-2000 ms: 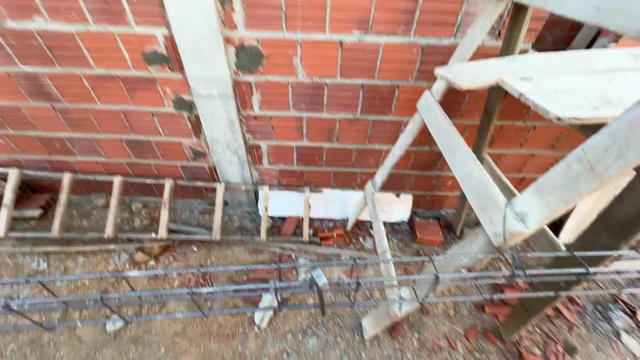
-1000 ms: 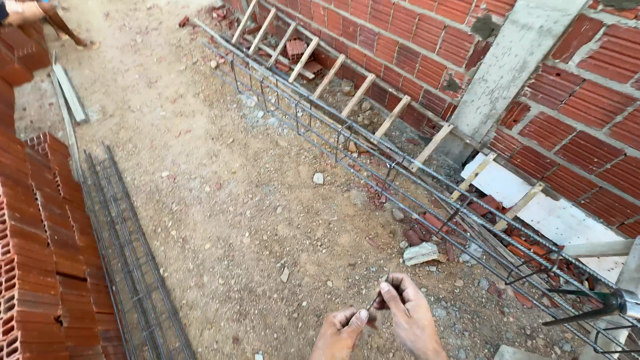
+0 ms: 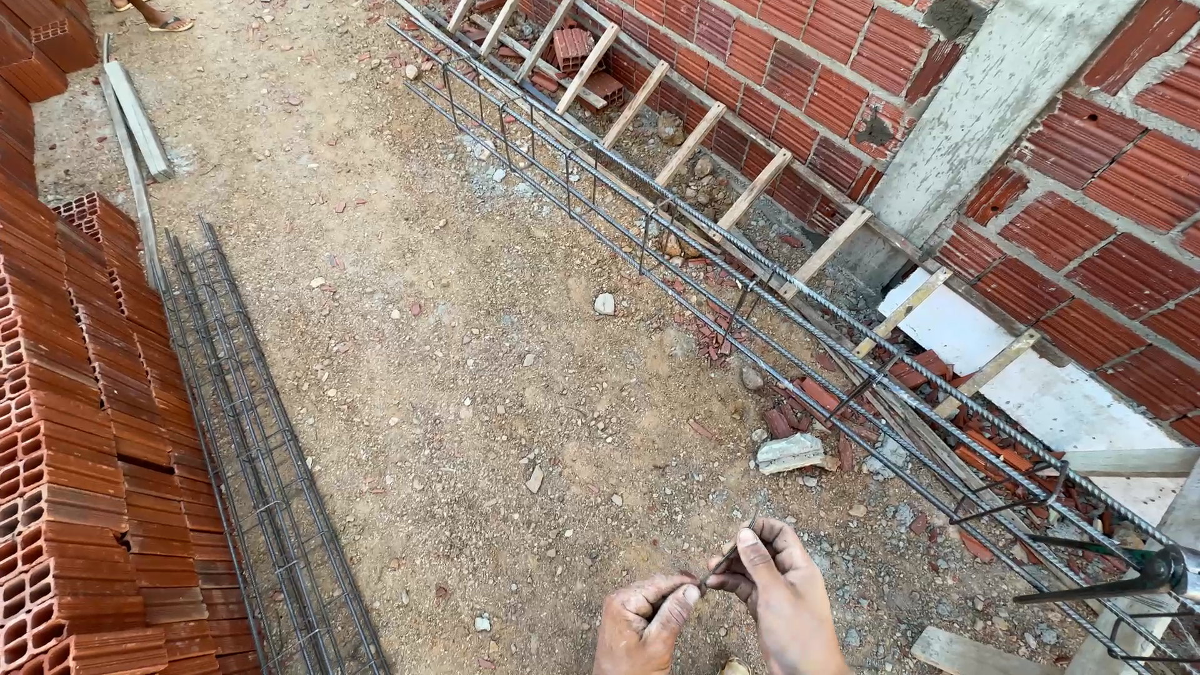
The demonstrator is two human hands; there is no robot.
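Note:
Near the bottom centre, my left hand [image 3: 647, 621] and my right hand [image 3: 780, 591] meet, fingertips close together. Between them they pinch a short, thin piece of dark wire [image 3: 729, 557], its end sticking up past my right thumb. To the right of my hands runs a long rebar cage [image 3: 741, 289] of ribbed bars and stirrups, raised beside the wall. A pair of pincers [image 3: 1116, 572] with dark metal arms rests at the cage's near end, at the right edge; part of it is out of view.
A wooden ladder [image 3: 689, 143] lies along the hollow-brick wall [image 3: 1059, 216]. At left are stacked hollow bricks [image 3: 84, 525] and more rebar cages [image 3: 272, 469] on the ground. Broken concrete [image 3: 792, 453] and brick pieces lie near the wall. A person's sandalled foot [image 3: 172, 24] shows at top left.
Two seconds ago the view faced the wall and a wooden scaffold, with no hands in sight. Since one second ago both hands remain together on the wire, and the pincers show more fully.

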